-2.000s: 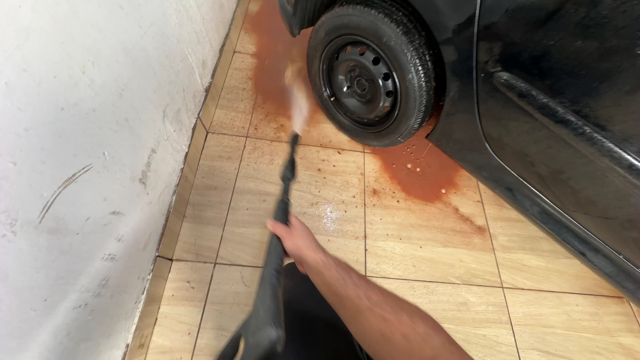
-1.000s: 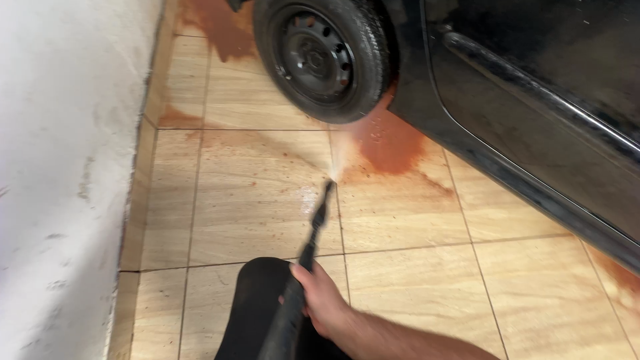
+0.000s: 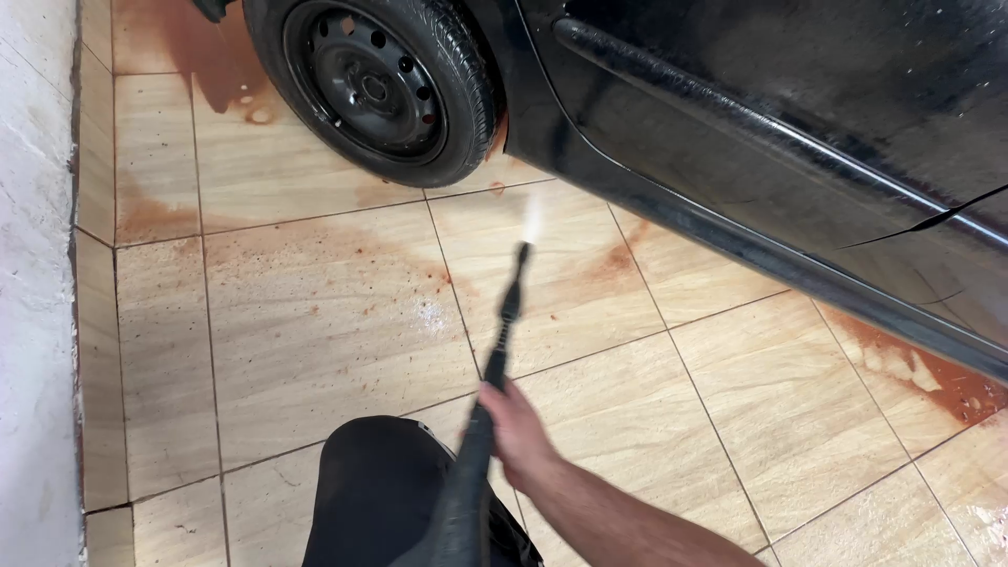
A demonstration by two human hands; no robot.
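Observation:
My right hand [image 3: 521, 435] is closed around the black lance of a pressure washer [image 3: 498, 358], coming in from the lower right. The lance points up and away, and its nozzle lets out a short white water jet [image 3: 534, 216] over the tiled floor [image 3: 583, 346]. Beyond the jet stands a black car [image 3: 669, 142], with its wheel [image 3: 374, 90] to the upper left of the nozzle. Reddish-brown muddy water [image 3: 220, 55] lies left of the wheel, and a fainter streak lies right of the nozzle. My left hand is out of view.
A scuffed white wall [image 3: 35, 299] with a tile skirting [image 3: 102, 370] runs along the left. My knee in black cloth [image 3: 370, 488] is at the bottom. More reddish-brown water [image 3: 937, 366] lies beneath the car's sill at the right.
The jet has moved right, from left of the wheel to the floor beside the car's sill. The large reddish-brown patch beneath the wheel has mostly gone from the tiles. The view has shifted.

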